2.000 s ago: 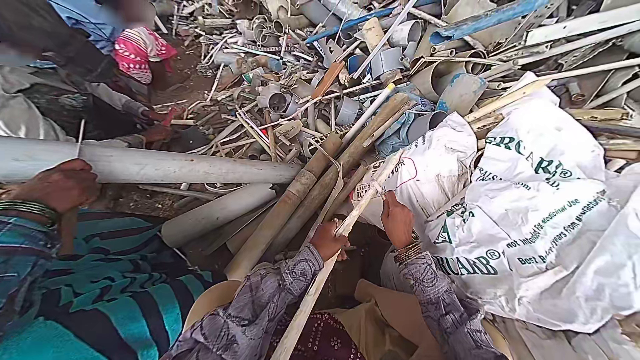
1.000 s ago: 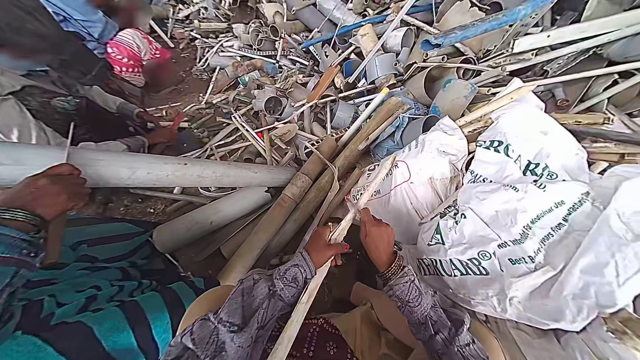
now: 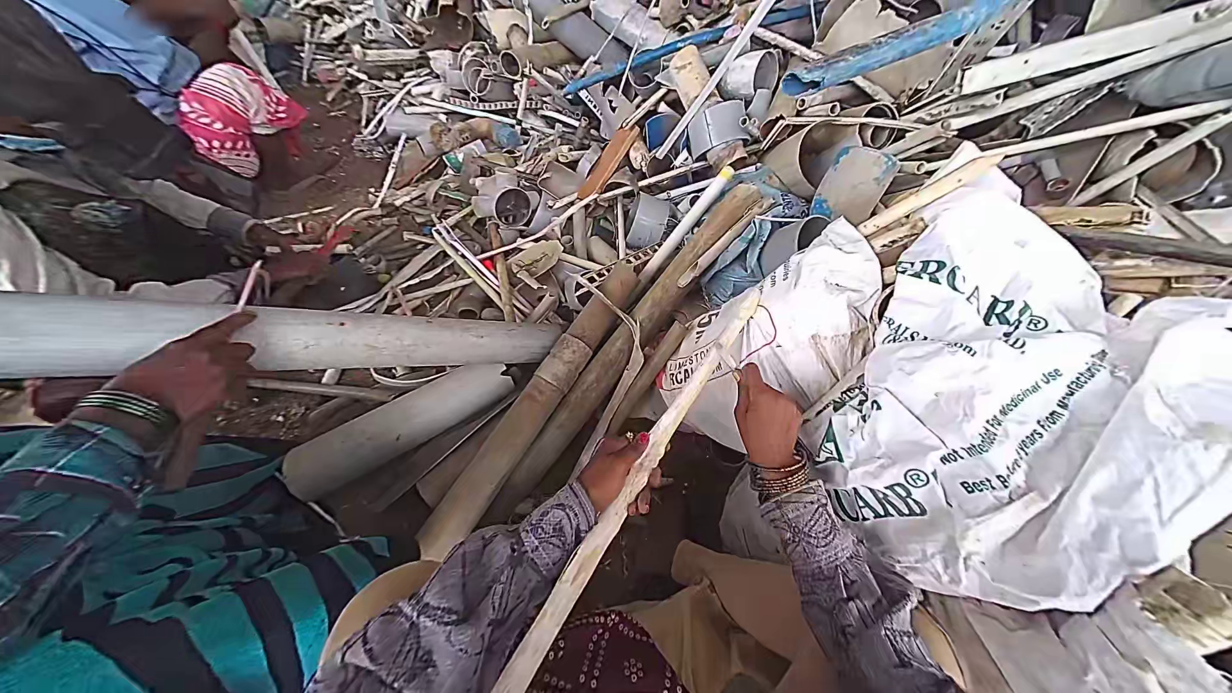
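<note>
A long, pale, flat strip (image 3: 626,491), whose material I cannot tell, slants from the bottom edge up to the white sacks. Around its middle my left hand (image 3: 621,474) is closed, red polish on a nail. My right hand (image 3: 767,414), with bangles at the wrist, is just right of the strip's upper part, fingers closed on something small and thin that I cannot make out. A thin red thread or wire (image 3: 770,332) curls above that hand. Behind the strip lies a printed white sack (image 3: 818,298).
Thick brown pipes (image 3: 539,423) and grey pipes (image 3: 404,428) lie left of my hands. A co-worker's hand (image 3: 192,371) rests by a long grey pipe (image 3: 414,335). Scrap pipe pieces are heaped ahead; another white sack (image 3: 1020,385) lies right. Another person's hand (image 3: 298,252) is farther left.
My right hand has come down from beside the strip's upper part, at first more raised, then lower and close to it. My left hand stays on the strip.
</note>
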